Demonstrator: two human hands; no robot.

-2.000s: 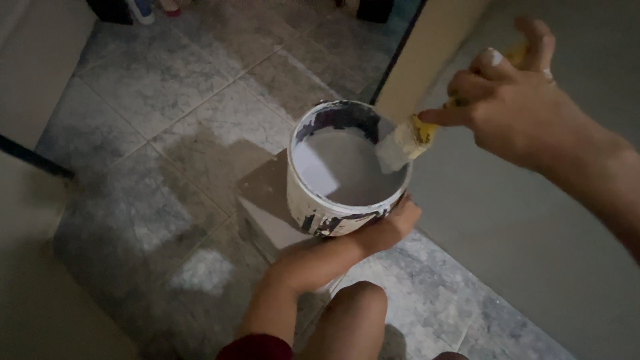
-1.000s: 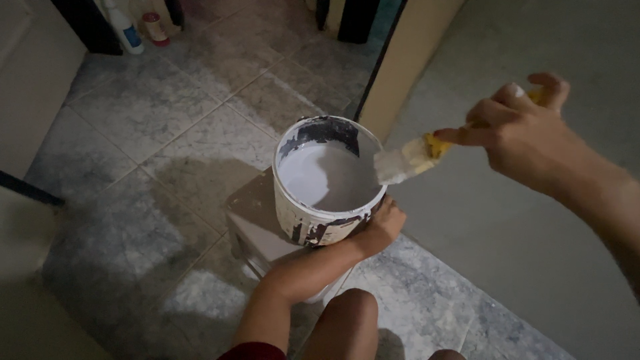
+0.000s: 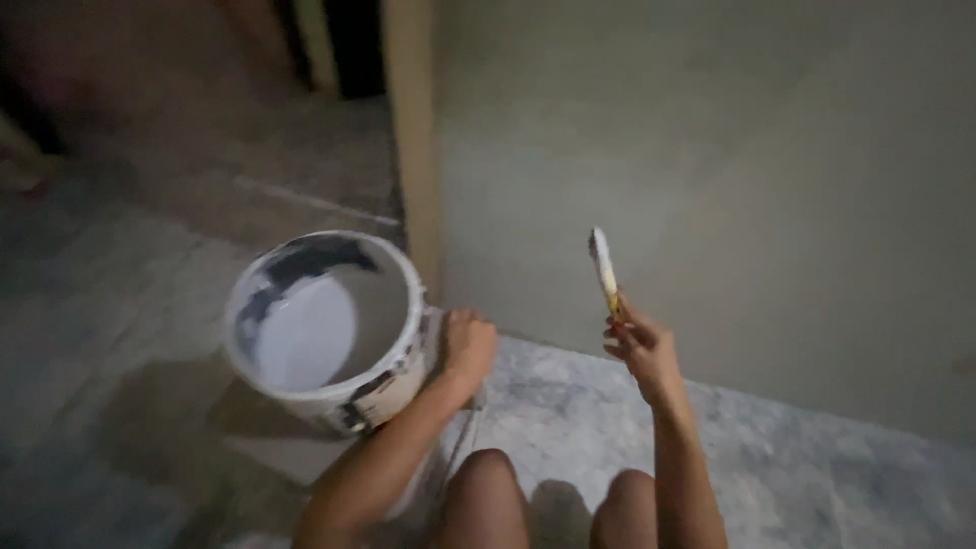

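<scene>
My right hand [image 3: 644,351] grips a paintbrush [image 3: 608,278] by its yellow handle. The brush is seen edge-on, bristles upward and coated in pale paint, in front of the grey wall. At left, a white plastic bucket [image 3: 396,396] with dark and pale smears holds light grey paint [image 3: 309,332]. It stands on a low stool [image 3: 282,454]. My left hand [image 3: 469,347] is at the bucket's right side, by the stool's edge; whether its fingers grip anything is unclear.
A grey wall [image 3: 686,191] rises on the right, ending at a beige vertical edge [image 3: 415,137]. Grey marbled floor tiles [image 3: 549,396] run along its foot. My knees [image 3: 488,488] are at the bottom. Dark, blurred objects stand at the upper left.
The paintbrush was over the bucket's rim, bristles pointing left; my right hand has carried it away from the bucket, and the bristles now point up. The view has swung right.
</scene>
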